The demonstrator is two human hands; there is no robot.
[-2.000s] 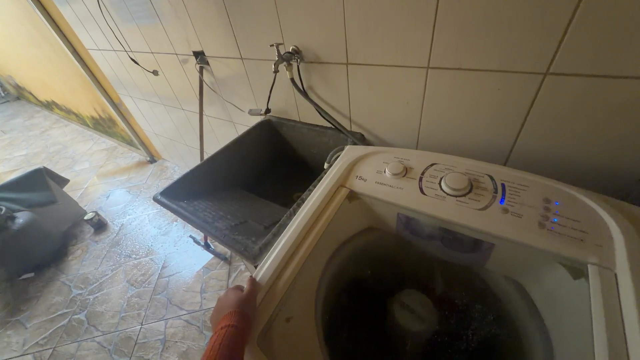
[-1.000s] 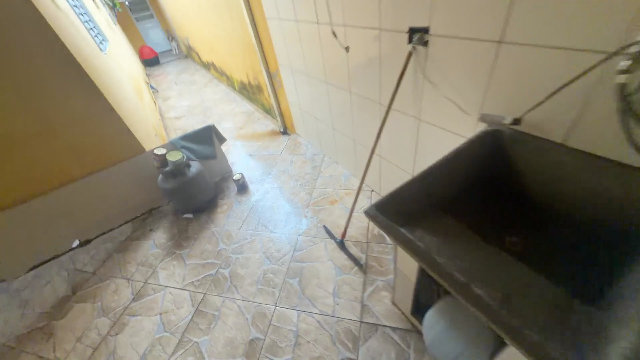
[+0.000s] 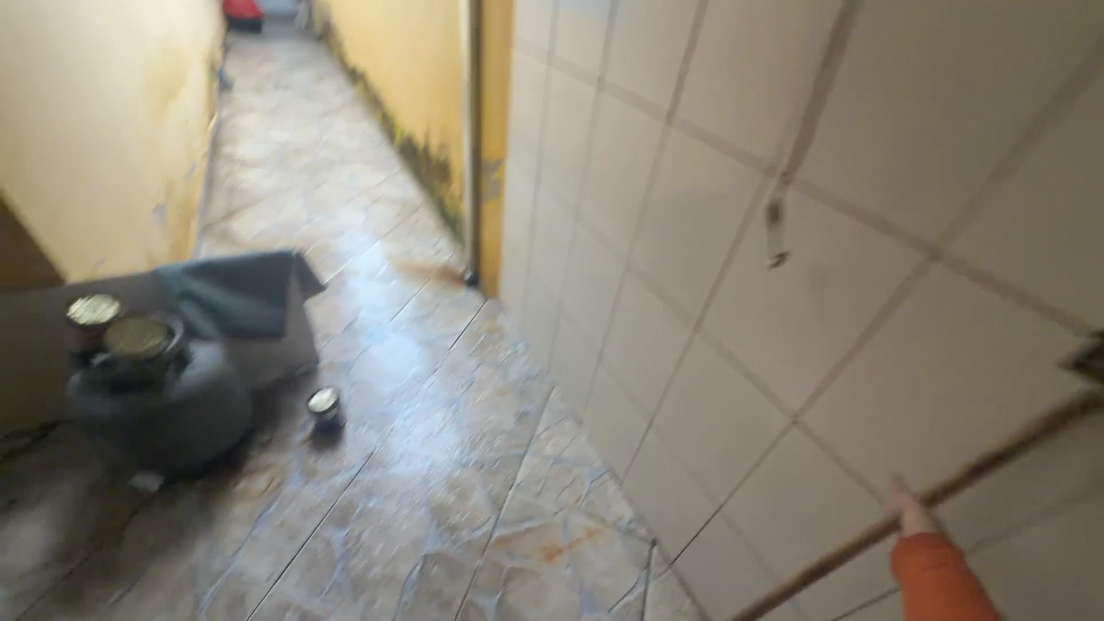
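Note:
In the head view, at the lower right, my right hand in an orange sleeve is closed around the wooden handle of a floor squeegee. Blur hides the exact finger positions. The handle slants up to the right, its upper end near a dark wall outlet box. Its lower part runs out of the frame, so the blade is hidden. My left hand is out of view.
A gray gas cylinder stands at left beside a low ledge with a dark cloth. Near it a small can sits on the stone-patterned floor, which looks wet. A tiled wall rises at right; a cable hangs there.
The view has swung left, away from the washing machine and the sink. One second ago the squeegee leaned on the wall with no hand on it; now my right hand holds its handle.

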